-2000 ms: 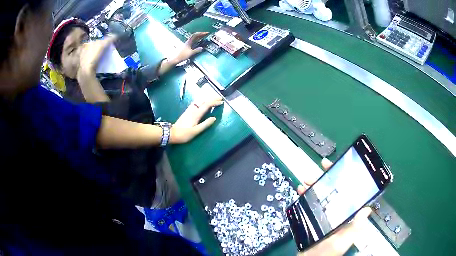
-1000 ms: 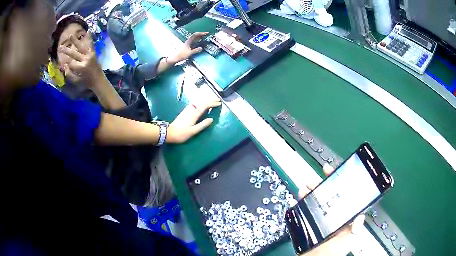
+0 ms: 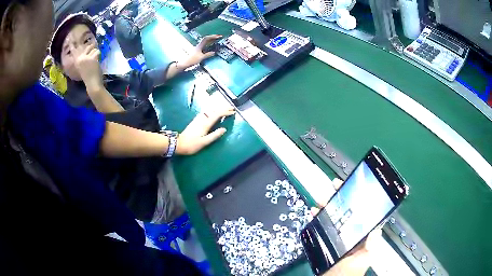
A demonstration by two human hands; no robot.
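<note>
A smartphone [image 3: 353, 213] with a lit screen is held in a bare hand at the lower right, fingertips at its upper-left edge and thumb at its lower-right edge. The hand appears to belong to another person; its arm is mostly cut off below. A flat black tray [image 3: 237, 203] left of it holds heaped silver rings [image 3: 253, 250], with two lying apart. A dark-grey strip fixture [image 3: 327, 151] with round seats lies beyond the phone, partly hidden by it. Another strip fixture [image 3: 412, 247] lies to its right. Neither of my hands can be made out.
A blue-sleeved person's hand [image 3: 202, 132] with a wrist band rests on the green bench. Another person [image 3: 81, 48] holds one hand at the face and one near a dark board [image 3: 237, 75]. A pale rail [image 3: 286, 148] borders the belt. A calculator [image 3: 438, 51] is at far right.
The phone has shifted slightly left and tilted. The far person's raised hand has moved from in front of the face, fingers now closed near the mouth. The view has shifted slightly.
</note>
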